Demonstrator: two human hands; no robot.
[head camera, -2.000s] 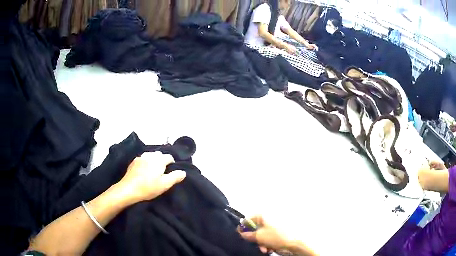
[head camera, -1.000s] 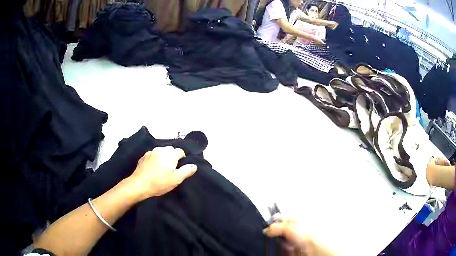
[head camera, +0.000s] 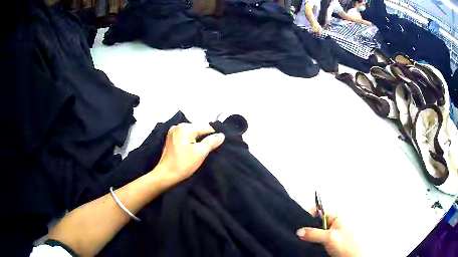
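A black garment lies spread on the white table in front of me. My left hand, with a bracelet on the wrist, pinches the garment near its far end, beside a round black looped part. My right hand is at the garment's right edge near the bottom. It holds small thread snips, blades pointing up and away. Thumb and fingers also lie at the cloth edge; whether they grip it is unclear.
Black garments are heaped at the left, and more lie along the far side. Dark-edged cream looped pieces are heaped at the right. Two people are at the far side. Purple cloth shows at the lower right.
The view has shifted, so the table contents sit further left or right in frame. My right hand has moved along the garment's right edge, snips now upright. My left hand keeps its pinch.
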